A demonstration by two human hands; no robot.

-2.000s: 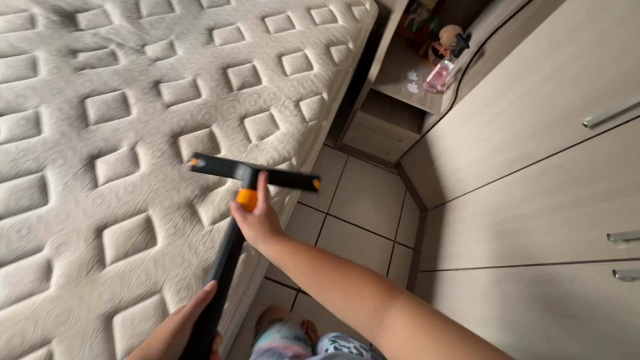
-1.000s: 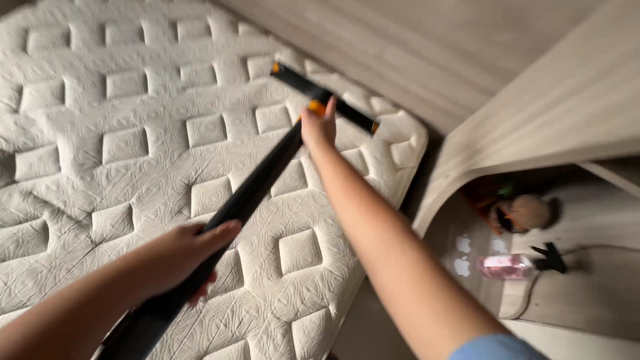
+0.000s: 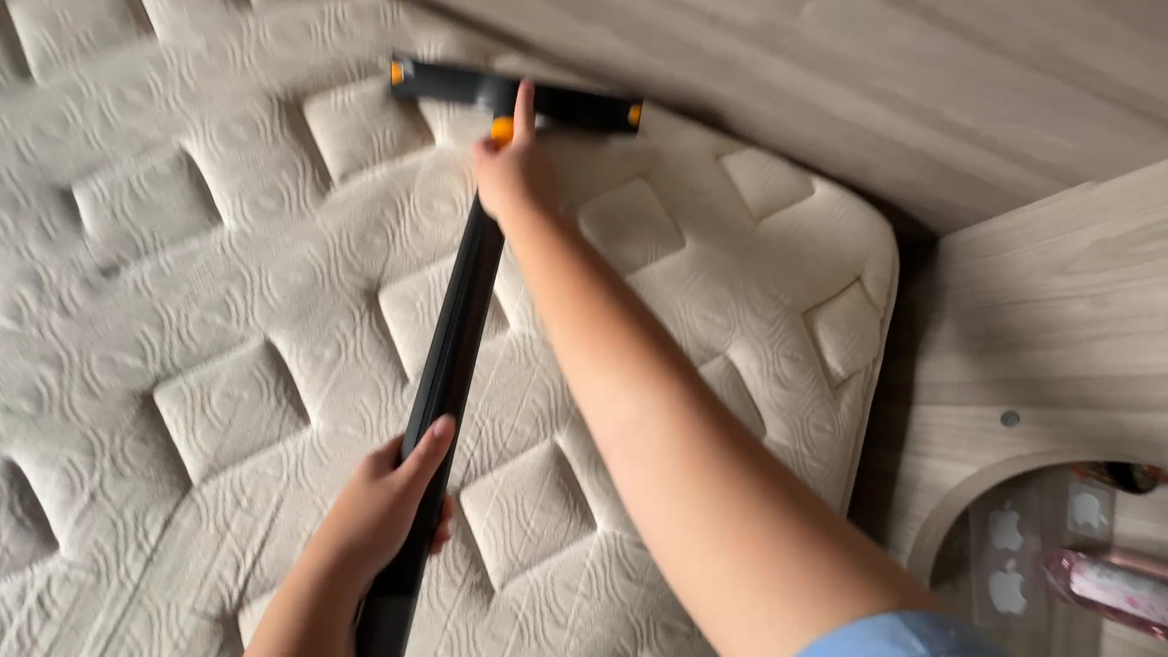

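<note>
A black vacuum cleaner wand point(image 3: 461, 310) slants up across a cream quilted mattress point(image 3: 639, 224). At its top sits a wide black floor head point(image 3: 584, 108) with orange ends and an orange collar, lying by the mattress edge near the headboard. My right hand point(image 3: 516, 169) grips the wand just below the head, its index finger stretched over the joint. Lower down, my left hand point(image 3: 401, 502) is wrapped around the wand, fingertips showing on the far side. The wand's lower end runs out of the frame.
A wood-grain headboard point(image 3: 876, 100) borders the mattress at the top. To the right stands a wood-grain nightstand point(image 3: 1058, 347) with a rounded opening; on its surface lie a pink bottle point(image 3: 1113, 589) and a clear sheet with white stickers point(image 3: 1007, 557). A dark gap separates nightstand and mattress.
Both hands and the wand have moved from the mattress's side edge to its headboard end. The view has swung toward the headboard. Both hands still hold the wand.
</note>
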